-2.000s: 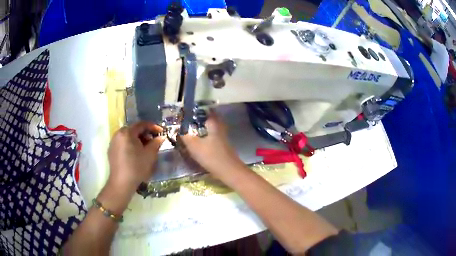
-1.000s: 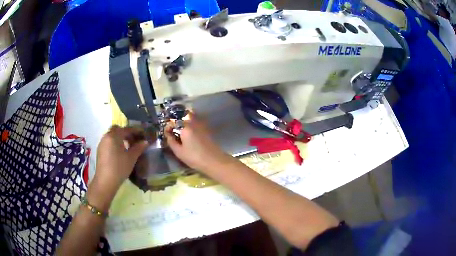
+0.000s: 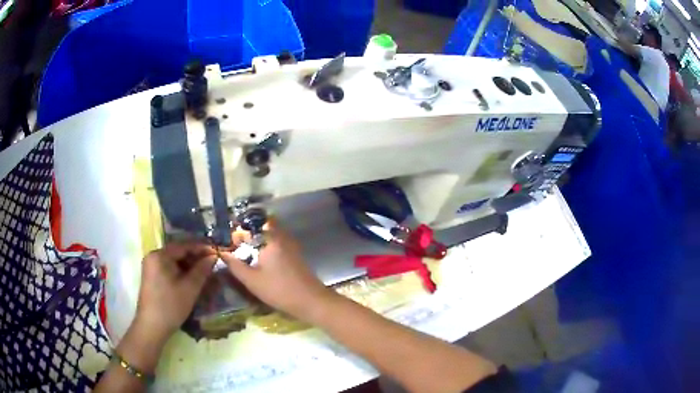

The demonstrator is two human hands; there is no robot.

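Observation:
The white sewing machine (image 3: 368, 138) marked MEALONE stands across the table. My left hand (image 3: 173, 280) is at the needle area under the grey left end, with thumb and fingertips pinched together. My right hand (image 3: 269, 269) is beside it, its fingertips meeting those of my left hand just below the presser foot area. The needle, the foot and any thread between the fingertips are too small or hidden to tell. The navy and cream patterned fabric (image 3: 46, 284) lies at the left, with an orange-red edge (image 3: 55, 219).
Dark-handled scissors (image 3: 376, 219) with a red fabric strip (image 3: 395, 265) lie under the machine arm. Worn yellow tape (image 3: 146, 199) is on the white table (image 3: 491, 276). Blue bins (image 3: 245, 34) stand behind. A person (image 3: 652, 73) is at the far upper right.
The camera view has shifted, so the machine sits lower and further left. My hands, apart at the needle a second ago, now meet at the fingertips. The patterned fabric stays at the left.

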